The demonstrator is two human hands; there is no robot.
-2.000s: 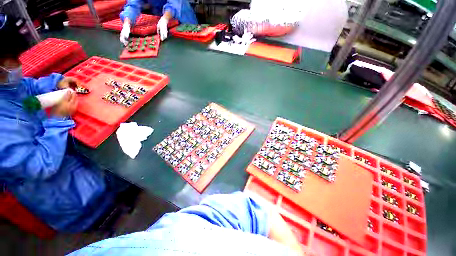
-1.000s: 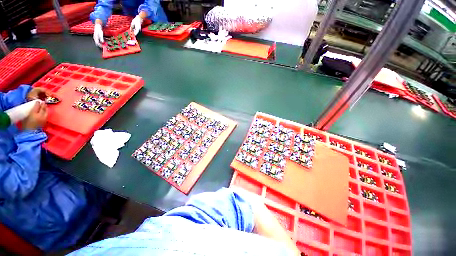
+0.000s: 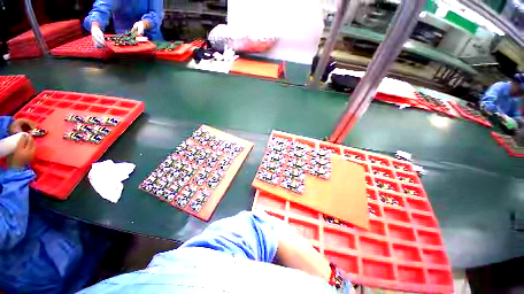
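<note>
A blue-sleeved forearm of mine reaches to the lower right, with a red band at the wrist; its hand is cut off by the bottom edge. My other hand is out of the picture. A large red compartment tray lies on the bench, with boards in some pockets. A flat orange divider sheet lies on the tray, with rows of small circuit boards at its left end. A second flat sheet left of it carries more circuit boards in rows.
White crumpled cloth lies on the green bench. Another red tray stands at left by a co-worker's hands. A slanted metal post rises behind my tray. Gloved co-worker's hands are at far left.
The view has swung right, so the trays and sheets shift left in the picture. More of my forearm and its wrist band show. The far co-worker's sheet is now over the red trays.
</note>
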